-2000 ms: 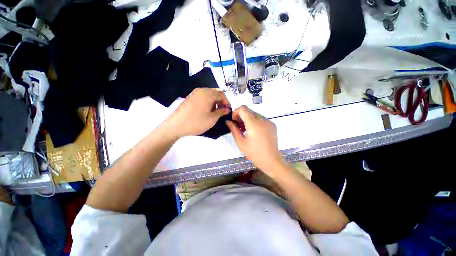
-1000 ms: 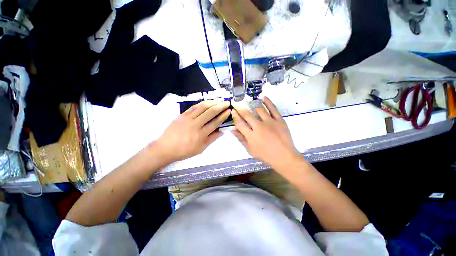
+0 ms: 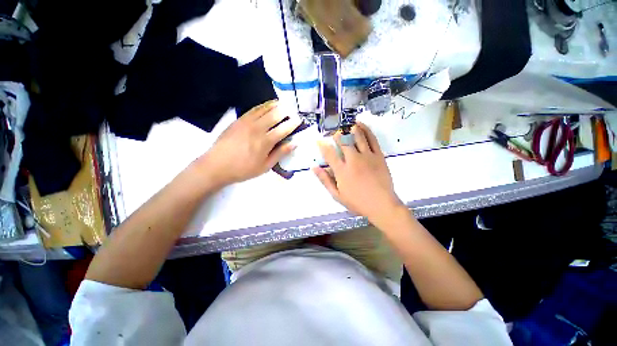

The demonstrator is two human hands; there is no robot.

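Observation:
The white sewing machine head (image 3: 419,40) stands above my hands, with its upright metal-edged strip (image 3: 329,91) just left of the presser foot area. My left hand (image 3: 243,149) lies palm down left of the needle, fingers over a small black fabric piece (image 3: 283,171); only its lower corner and dark bits between the fingers show. My right hand (image 3: 362,172) is at the needle, fingertips bent by the foot; what lies under them is hidden. A pile of black cut pieces (image 3: 179,84) lies left of the machine.
Red-handled scissors (image 3: 555,145), thin snips (image 3: 507,143) and an orange-handled tool (image 3: 601,138) lie at the right end. A tan bar (image 3: 447,121) stands right of the needle. Black fabric (image 3: 504,54) hangs over the machine. A plastic-wrapped brown package (image 3: 71,203) is at the left edge.
Both hands moved from the small black piece held between them to the needle area. Since then my left hand has shifted slightly left and up, and the hands are farther apart.

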